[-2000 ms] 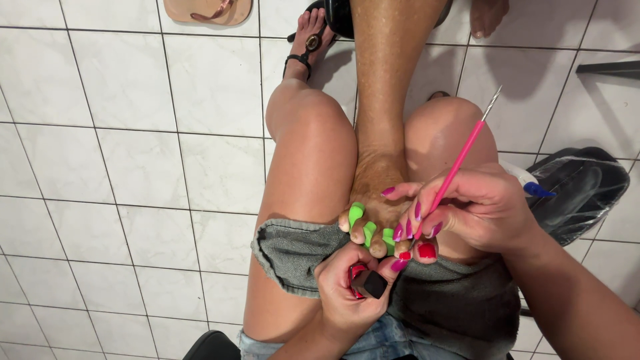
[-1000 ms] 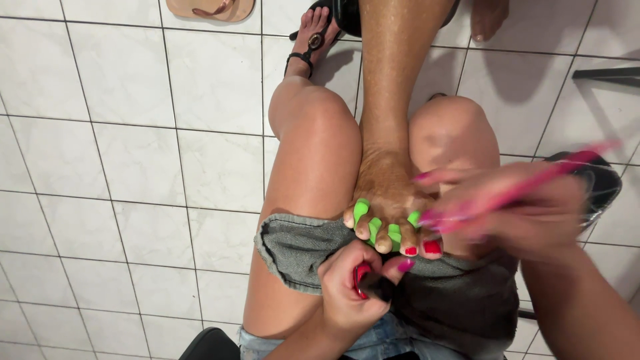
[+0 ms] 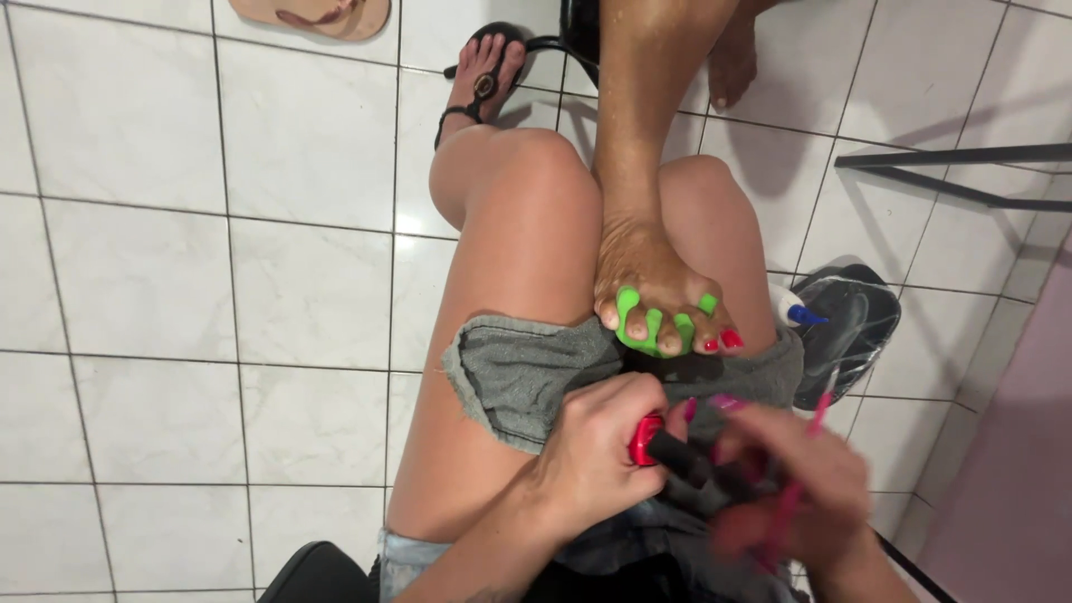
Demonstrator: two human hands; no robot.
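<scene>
My left hand [image 3: 603, 448] is closed around a bottle of red nail polish [image 3: 646, 440] with a black cap [image 3: 678, 456]. Close beside it, my right hand [image 3: 796, 486] is blurred and holds a thin pink brush [image 3: 819, 414], its tip pointing up and away; whether the fingers touch the cap I cannot tell. Another person's foot [image 3: 649, 260] rests between my knees on a grey towel [image 3: 536, 377]. A green toe separator [image 3: 641, 335] runs between its toes. Red polish shows on the big toenail [image 3: 731, 338] and the nail beside it.
A white bottle with a blue tip [image 3: 804, 315] lies by my right thigh, near a black tray under clear plastic [image 3: 846, 335]. Black metal legs [image 3: 946, 157] stand at the right. A tan sandal [image 3: 335, 15] is on the tiles at top left. The person's other foot [image 3: 733, 71] is beyond.
My right hand has moved from the toes down toward the bottle in my left hand, still with the pink brush. The big toe, partly covered by fingers two seconds ago, is now uncovered.
</scene>
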